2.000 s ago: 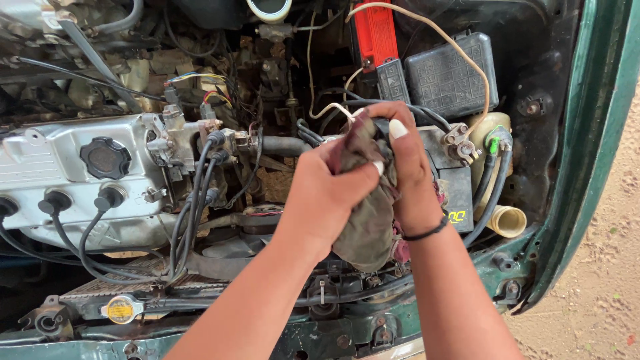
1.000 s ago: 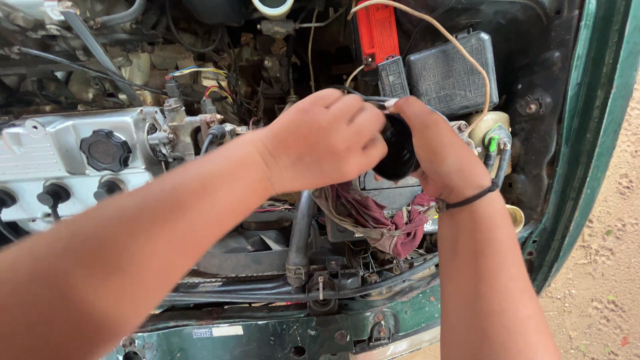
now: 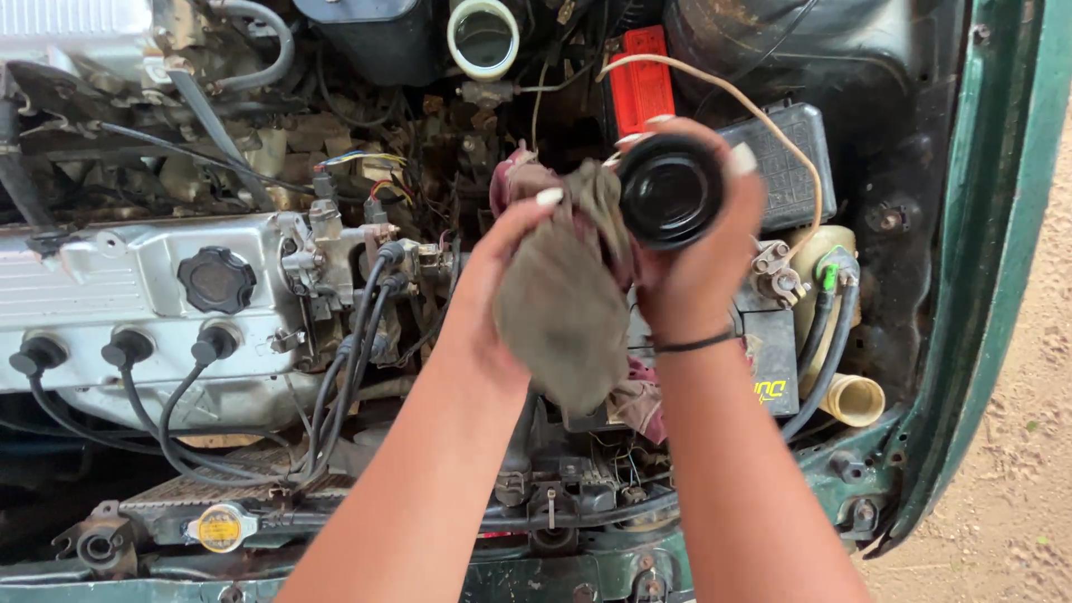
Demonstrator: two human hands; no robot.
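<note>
My right hand [image 3: 712,243], with a black band at its wrist, grips a round black cup-like part [image 3: 672,191], its dark open end facing up. In my left hand [image 3: 494,301] is a crumpled grey-green and maroon cloth [image 3: 569,310], close against the left side of the black part. Both hands are above the car battery [image 3: 770,352], which they partly cover. A second maroon cloth [image 3: 641,402] lies on the battery's near left part. What kind of part the black one is, I cannot tell for certain.
The engine's valve cover [image 3: 142,251] with its black oil cap [image 3: 216,279] and spark plug leads is at left. A yellow-labelled radiator cap [image 3: 220,528] sits in front. Behind the hands are a red plastic part [image 3: 641,84], a fuse box lid [image 3: 783,159] and an open-topped white reservoir [image 3: 483,40].
My left hand has moved off the black part and now holds the grey-green cloth. The black part, partly hidden between both hands a second ago, is now in my right hand with its opening up.
</note>
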